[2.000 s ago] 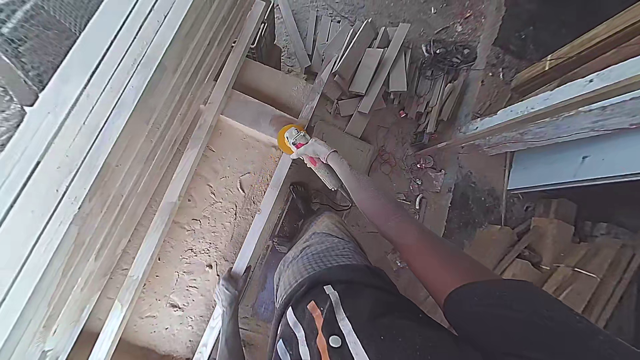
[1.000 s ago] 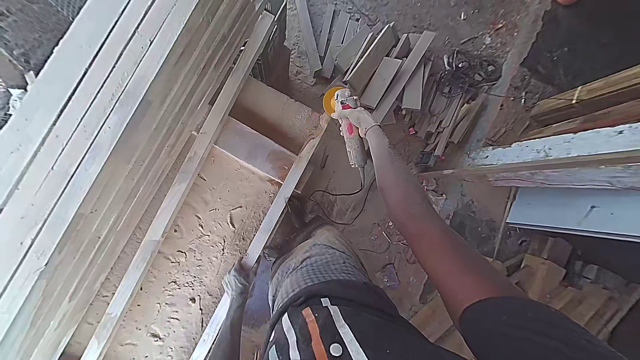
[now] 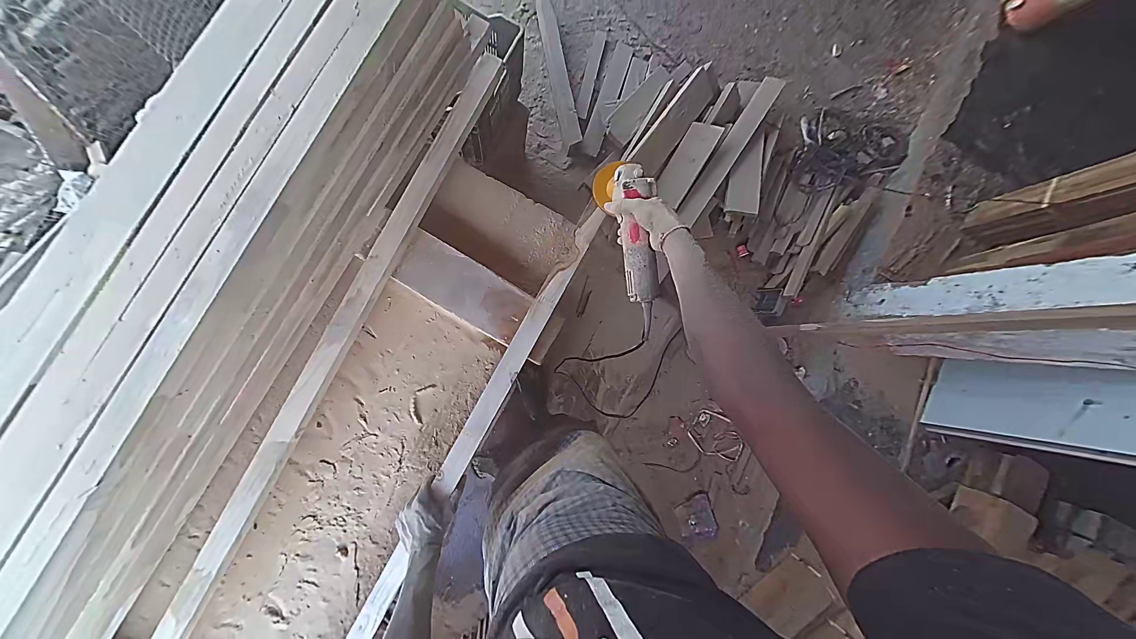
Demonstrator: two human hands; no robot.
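An angle grinder with a yellow disc is held in my right hand, which wears a pale glove. The disc is beside the upper end of a long wooden strip; whether they touch, I cannot tell. Lower down, my left hand, also gloved, grips the same strip near my leg. The strip lies slanting across a wooden block. A black cord runs from the grinder's rear end down to the ground.
Long planks are stacked along the left, with one separate strip beside them. Offcuts lie piled beyond the grinder. At the right are more timbers, a pale panel and wood blocks. Sawdust covers the ground.
Two seconds ago the grinder's disc was nearer the wooden block; my right hand has since carried it away toward the offcuts. My left hand still holds the strip. The view has shifted somewhat.
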